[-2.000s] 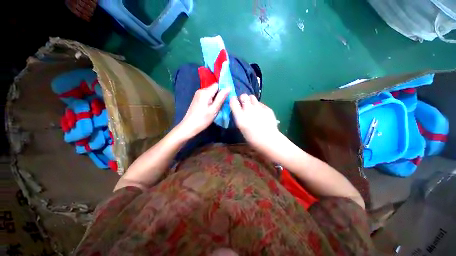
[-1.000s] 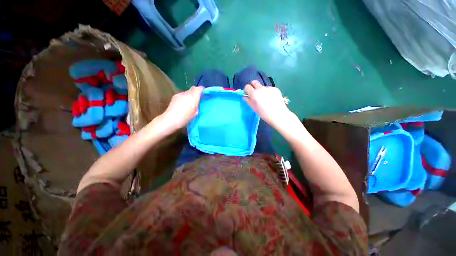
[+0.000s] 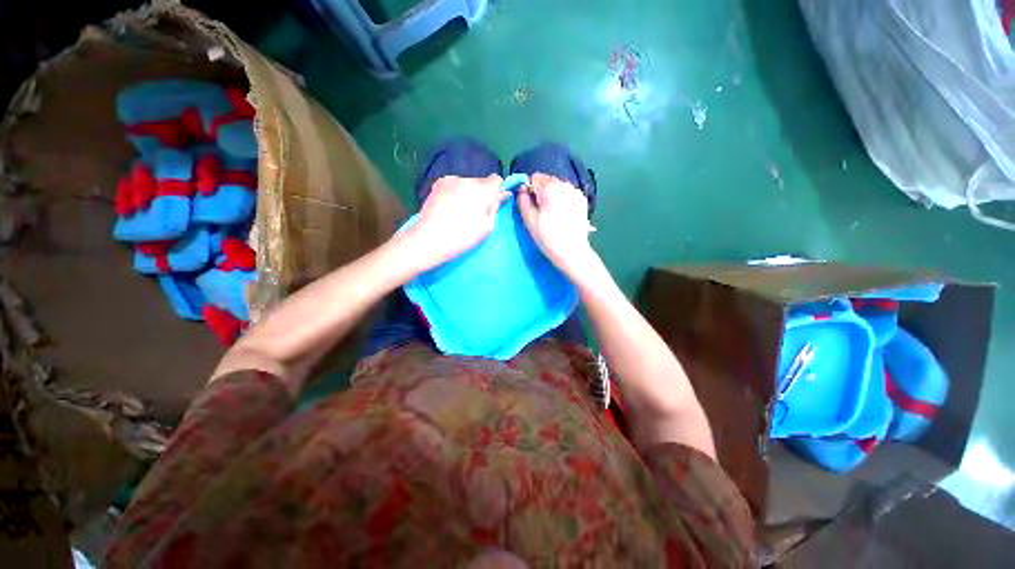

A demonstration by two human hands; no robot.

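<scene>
A plush gift-box lid (image 3: 490, 295) lies over my lap with its plain light-blue inside facing up and its raised rim around it. A little red shows at its left edge. My left hand (image 3: 462, 217) pinches the far rim from the left. My right hand (image 3: 552, 215) pinches the same rim close beside it, at a corner that points away from me. The fingertips nearly meet, and any thread there is too small to tell. The bow side faces down and is hidden.
A large round carton (image 3: 317, 206) at left holds blue-and-red plush pieces. A small carton (image 3: 712, 367) at right holds more pieces and a blue tray (image 3: 829, 389) with snips (image 3: 795, 370). A pale-blue stool (image 3: 429, 25) and a woven sack (image 3: 902, 100) stand on the green floor.
The lid was folded edge-on, then opened flat with its inside up. Since then it has turned so a corner points away, and my hands have come together at that corner.
</scene>
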